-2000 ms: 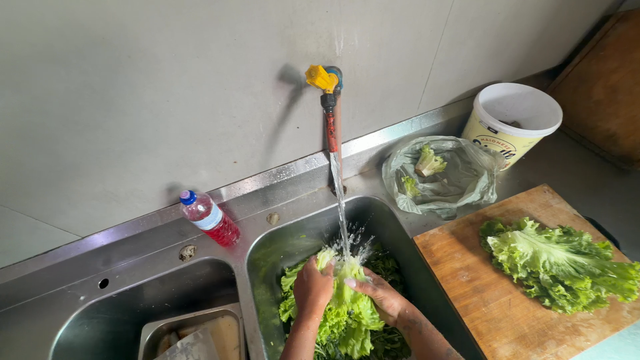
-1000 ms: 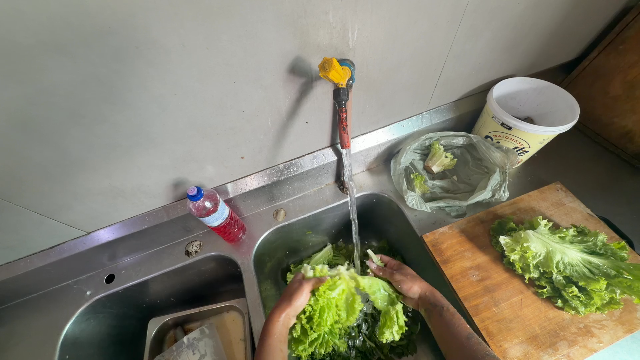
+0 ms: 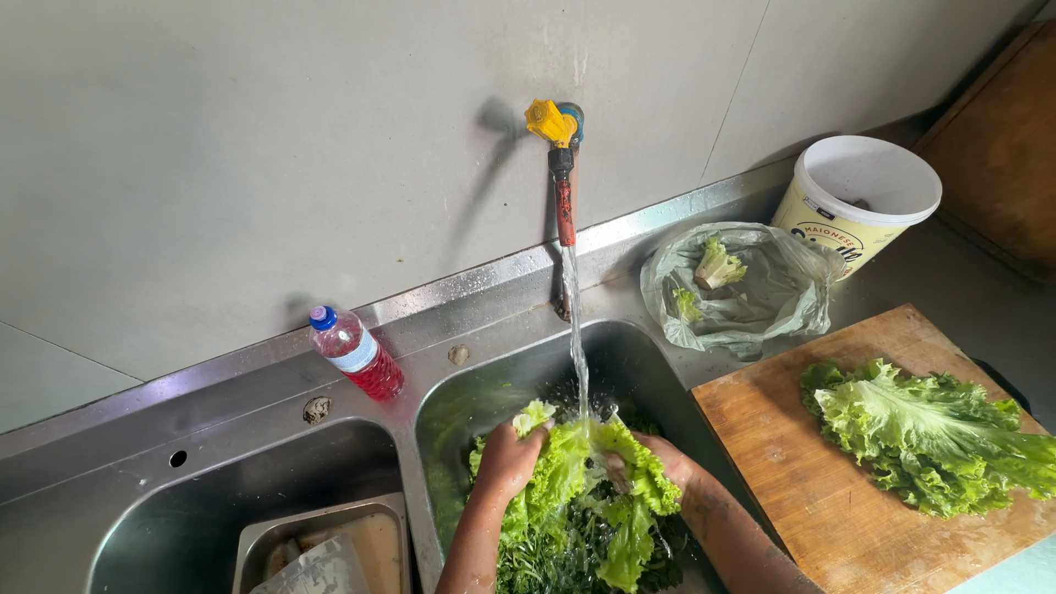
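Water runs from the tap with a yellow handle (image 3: pixel 551 124) onto a lettuce leaf (image 3: pixel 569 462) that both my hands hold in the right steel sink basin (image 3: pixel 450 404). My left hand (image 3: pixel 513 458) grips the leaf's left part, near its pale end. My right hand (image 3: pixel 652 462) is on its right side, the fingers partly hidden by the leaf and the splashing water. Darker leafy greens (image 3: pixel 544 536) lie beneath in the basin. More lettuce leaves (image 3: pixel 916 437) rest on the wooden cutting board (image 3: pixel 759 412) at the right.
A plastic bag (image 3: pixel 784 289) with lettuce stumps stands behind the board, beside a white and yellow tub (image 3: pixel 866 190). A bottle of red liquid (image 3: pixel 359 355) stands behind the divider between the basins. The left basin (image 3: pixel 181 528) holds a metal pan (image 3: pixel 326 528). A brown wooden panel (image 3: pixel 998 148) is at the far right.
My hands, apart at the leaf's sides a second ago, now hold it up directly under the stream. The leaf is spread differently between them.
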